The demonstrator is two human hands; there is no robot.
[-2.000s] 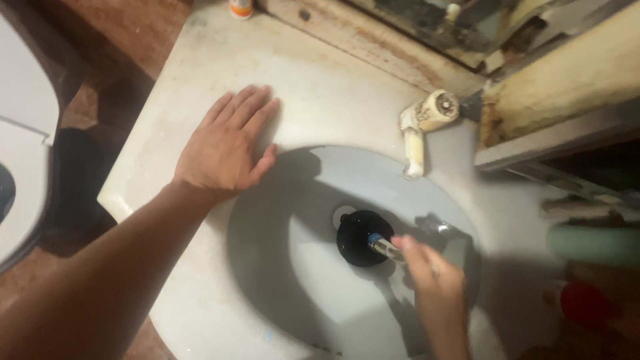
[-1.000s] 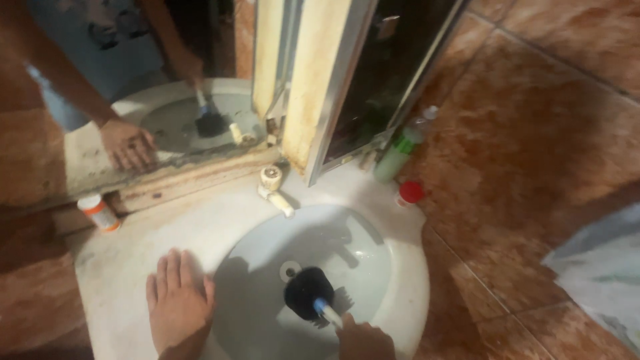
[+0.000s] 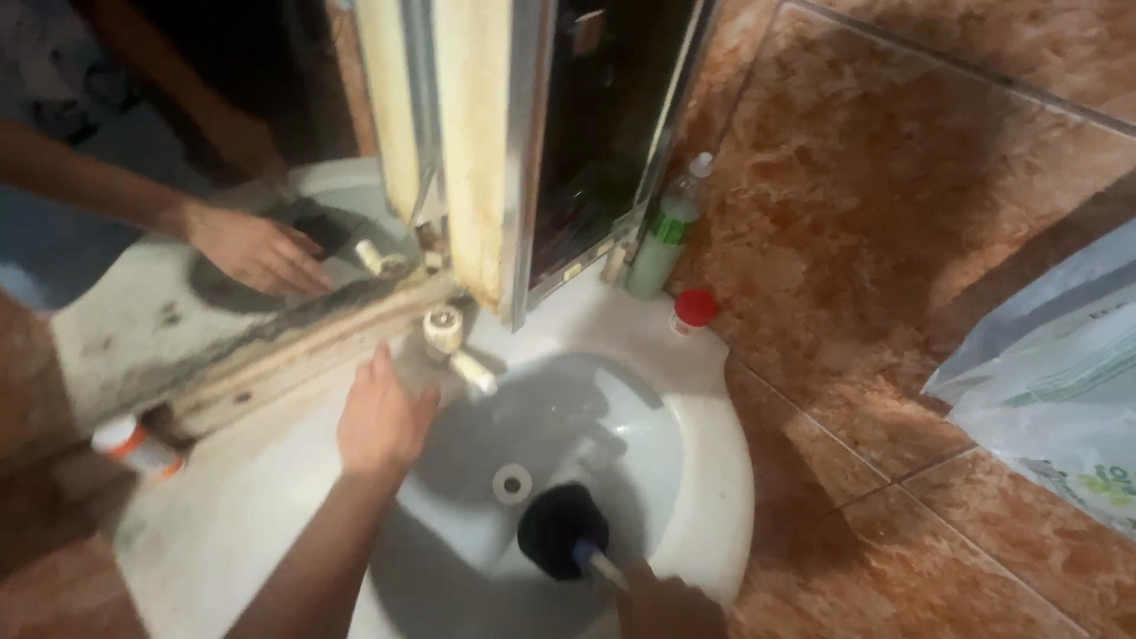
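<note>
My right hand (image 3: 670,608) grips the pale handle of a round black brush (image 3: 564,531) with a blue collar. The brush head is low in the white washbasin (image 3: 728,506), just right of the drain (image 3: 512,485). Over the basin's left rim is my left hand (image 3: 383,417), holding nothing, its fingers pointing at the wall beside the faucet (image 3: 444,330). The faucet's spout (image 3: 473,371) points into the bowl. Whether the left hand touches the countertop or the faucet is blurred.
A mirror (image 3: 222,98) and an opened cabinet door (image 3: 603,115) rise behind the basin. A bottle of pale green liquid (image 3: 661,253) and a red-capped jar (image 3: 694,311) stand at the back right. An orange-and-white container (image 3: 139,446) is at left, a plastic bag (image 3: 1065,382) at right.
My left hand has moved from the countertop left of the basin toward the faucet. The right hand still holds the brush in the bowl. The view has turned since the oldest frame.
</note>
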